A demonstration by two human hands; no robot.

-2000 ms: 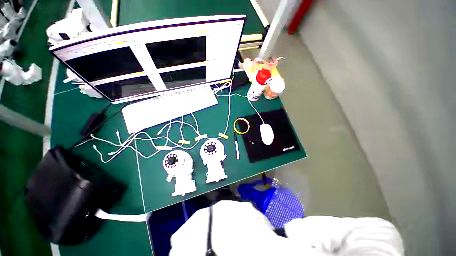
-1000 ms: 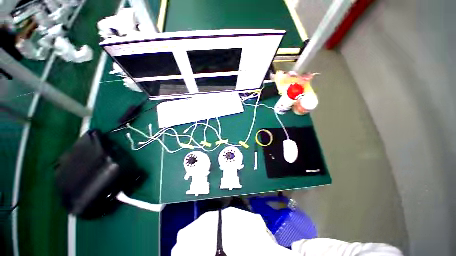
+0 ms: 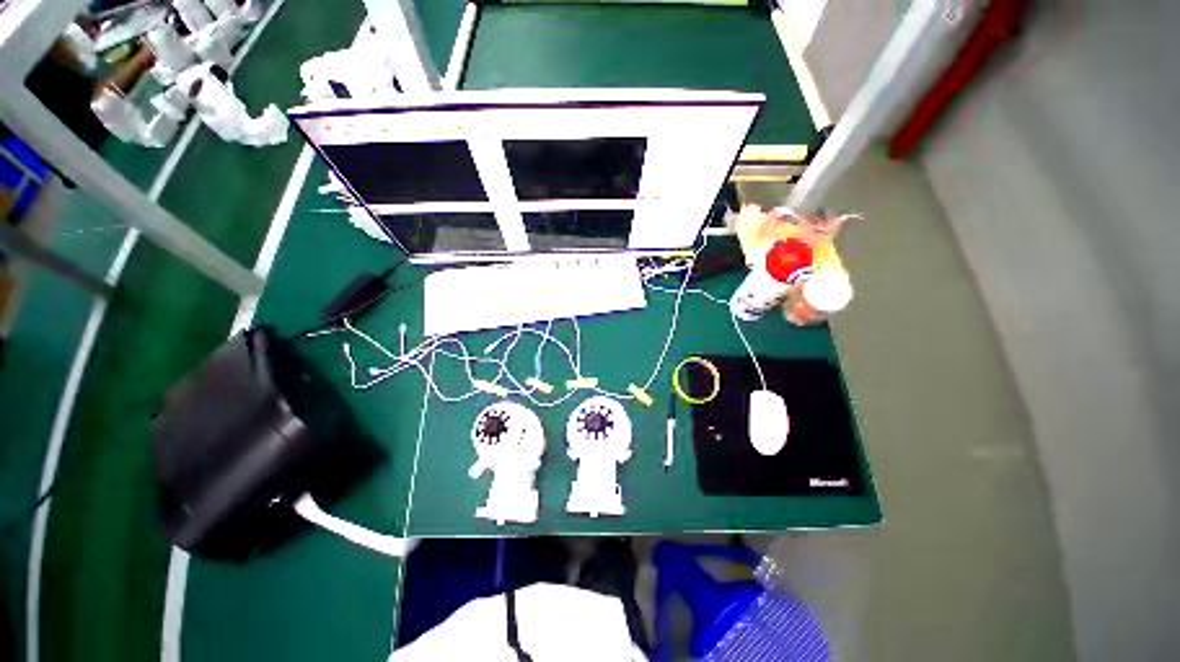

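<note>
Two white security cameras stand side by side near the bench's front edge, the left one [image 3: 509, 462] and the right one [image 3: 598, 457]. Each has a round head with a dark lens ringed by dots and a flat foot. Thin white cables [image 3: 498, 366] with yellow tags lie tangled between them and the long white keyboard [image 3: 535, 296]. The wide monitor [image 3: 527, 181] behind shows several mostly dark panes. The white mouse [image 3: 767, 423] rests on a black pad [image 3: 826, 457]. Neither of my hands is in view. Nothing touches the cameras except possibly their cables.
A bulky black box-shaped object [image 3: 240, 453] with a white strip is at left. A yellow ring [image 3: 696, 380] and a pen [image 3: 670, 441] lie beside the pad. A red-topped bottle [image 3: 773, 281] stands at the right rear. A blue stool [image 3: 764, 618] and dark blue tote [image 3: 447, 578] are below.
The view has shifted, so the bench and its things appear farther right and slightly lower. The white sleeve at the lower right has left the picture. The cameras, mouse and cables have not visibly moved on the bench.
</note>
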